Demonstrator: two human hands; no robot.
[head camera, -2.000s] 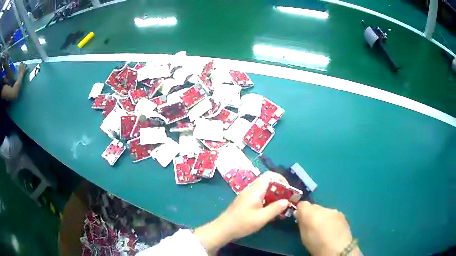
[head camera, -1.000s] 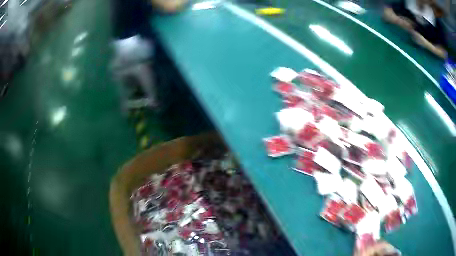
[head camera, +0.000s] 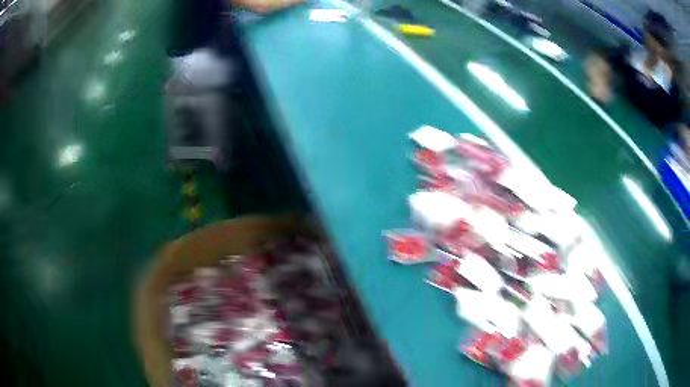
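Observation:
Neither of my hands is in view. A loose pile of red circuit boards (head camera: 478, 349) lies on the green bench (head camera: 333, 143), some with the red side up and others showing white backings (head camera: 478, 310). One board (head camera: 408, 247) lies at the pile's near left edge. The picture is blurred, so details of the boards cannot be told.
A brown cardboard carton (head camera: 155, 302) below the bench edge holds boards and dark parts. A darker green conveyor belt (head camera: 529, 125) with a white rail runs beyond the bench, carrying a yellow cylinder (head camera: 415, 30). A white stool (head camera: 198, 113), people (head camera: 662, 75) and a blue tote (head camera: 676, 185) show.
The view has swung left towards the carton and floor. My hands, earlier working on a red board, have left the picture. Over the last second the pile has shifted slightly left in view.

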